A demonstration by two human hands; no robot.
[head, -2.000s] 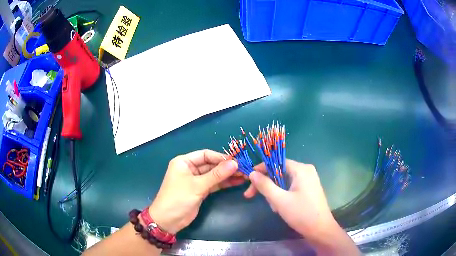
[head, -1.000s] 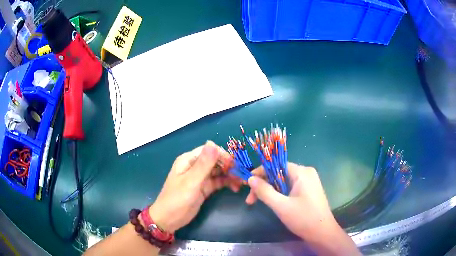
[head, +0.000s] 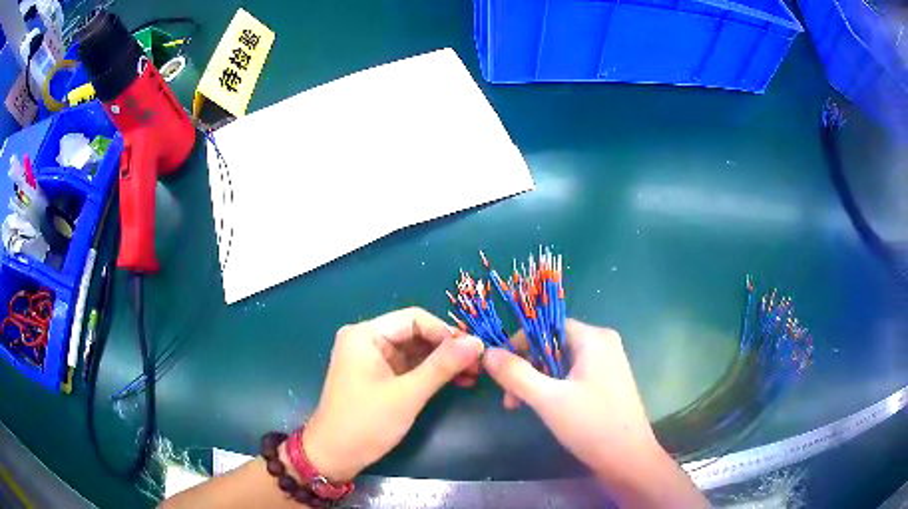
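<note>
A fanned bunch of thin blue wire leads [head: 538, 313] with orange-red bands and pale tips stands up between my hands, split into a smaller left group and a larger right group. My right hand [head: 582, 388] grips the bunch low down, its thumb across the wires. My left hand [head: 393, 383] pinches at the lower left edge of the smaller group with thumb and index finger, close to my right thumb. The lower part of the wires is hidden behind my hands.
A second wire bundle [head: 762, 358] lies at right above the steel ruler [head: 816, 445]. A white sheet [head: 368, 169] lies mid-bench, with a yellow sign block [head: 236, 65] behind. A red heat gun [head: 149, 169] and blue parts tray [head: 60, 258] are at left. A blue bin [head: 637, 40] stands at top.
My left hand's fingers were raised and blurred a second ago and now pinch lower, near my right thumb. The smaller wire group is spread a little more to the left. My right hand keeps its grip.
</note>
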